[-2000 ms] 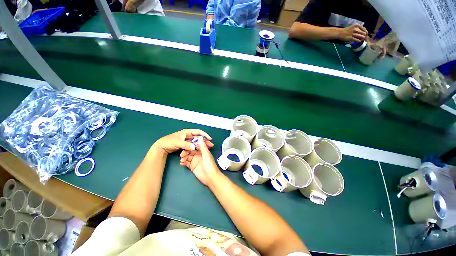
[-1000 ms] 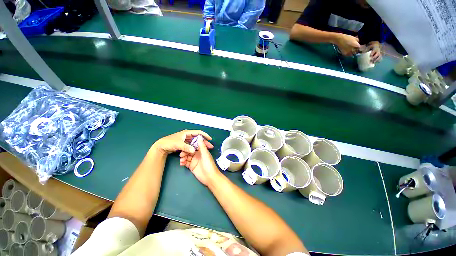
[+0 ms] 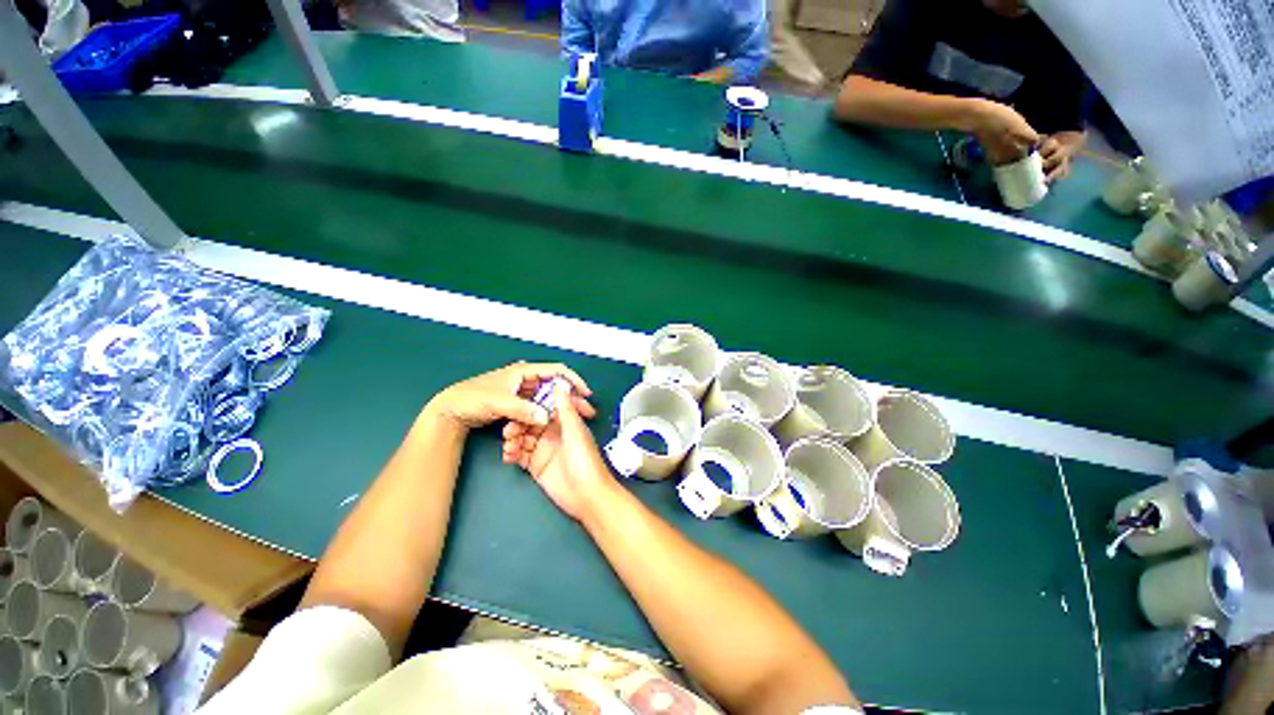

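My left hand (image 3: 492, 397) and my right hand (image 3: 562, 450) meet over the green bench, left of the housings. Their fingertips hold a small white and bluish-purple piece (image 3: 552, 395), mostly hidden by the fingers; it may be a ring. Beige cylindrical housings (image 3: 734, 461) stand open end up in two rows just right of my right hand. White tabs stick out at the lower rims of the front row. Blue ovals show inside some of them.
A clear bag of rings (image 3: 154, 363) lies at left, with one loose ring (image 3: 235, 465) beside it. A carton (image 3: 182, 538) of housings is below. Wired units (image 3: 1192, 584) stand at right. Across the conveyor are a blue dispenser (image 3: 580, 112), a dark blue part (image 3: 738, 120) and people.
My hands stay in nearly the same place, with only slight finger movement. Across the line, a person now holds a housing upright, and a wired unit there has shifted right.
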